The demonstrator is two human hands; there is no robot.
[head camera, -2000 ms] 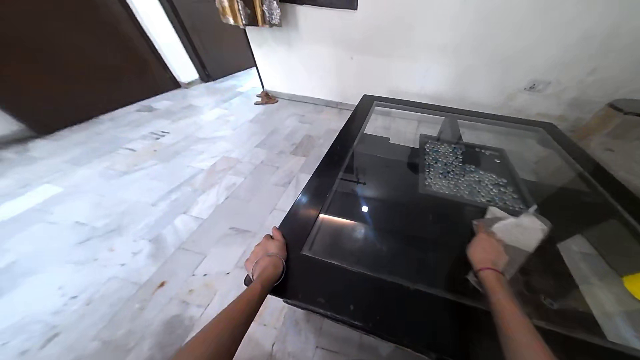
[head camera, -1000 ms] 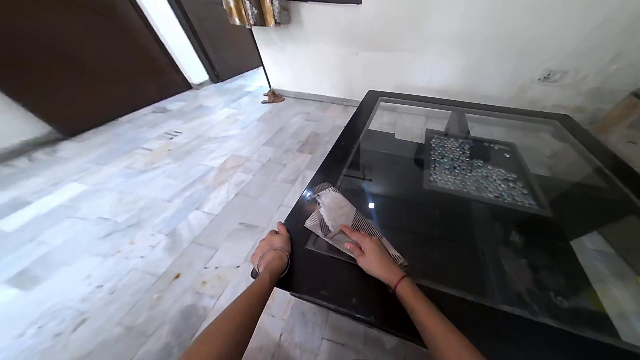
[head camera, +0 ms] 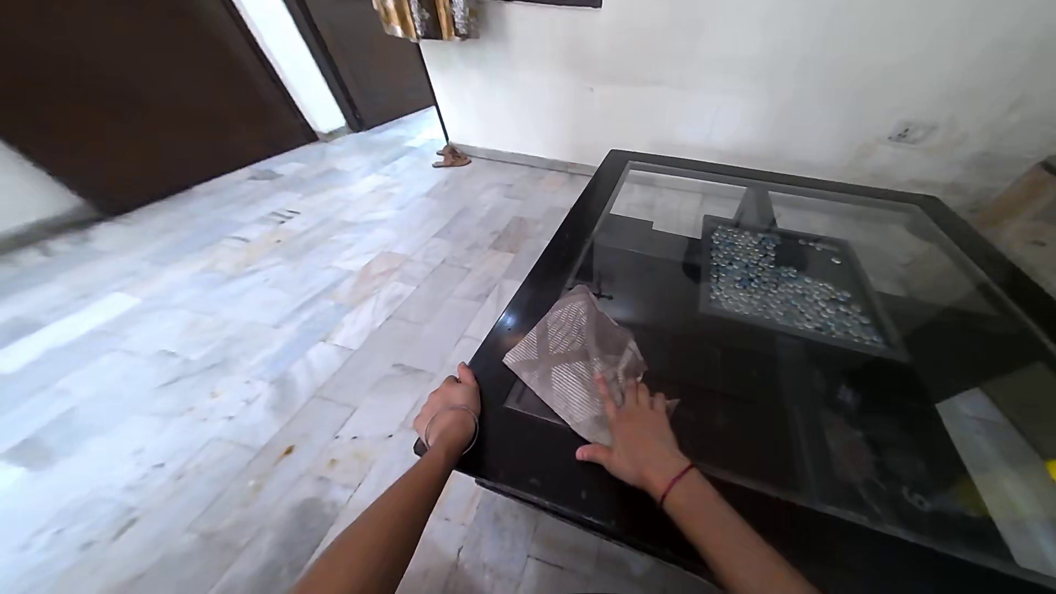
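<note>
A black-framed table with a glass top fills the right half of the view. On its near left part lies a patterned grey-brown cloth, spread over frame and glass. My right hand, with a red thread at the wrist, rests on the cloth's near right edge, fingers apart and flat. My left hand, wearing a thin bangle, is at the table's left edge near the corner; its fingers are partly hidden, and a small dark object shows under the wrist. Beneath the glass is a tray of glass pebbles.
Marble floor tiles stretch to the left. A white wall with a socket stands behind the table. Brown footwear lies by the wall, below a hanging gold curtain. A yellow thing shows at the right edge.
My right hand has moved left across the glass with the cloth since two seconds ago. The cloth was bunched and now lies more spread out. My left hand has stayed at the table edge.
</note>
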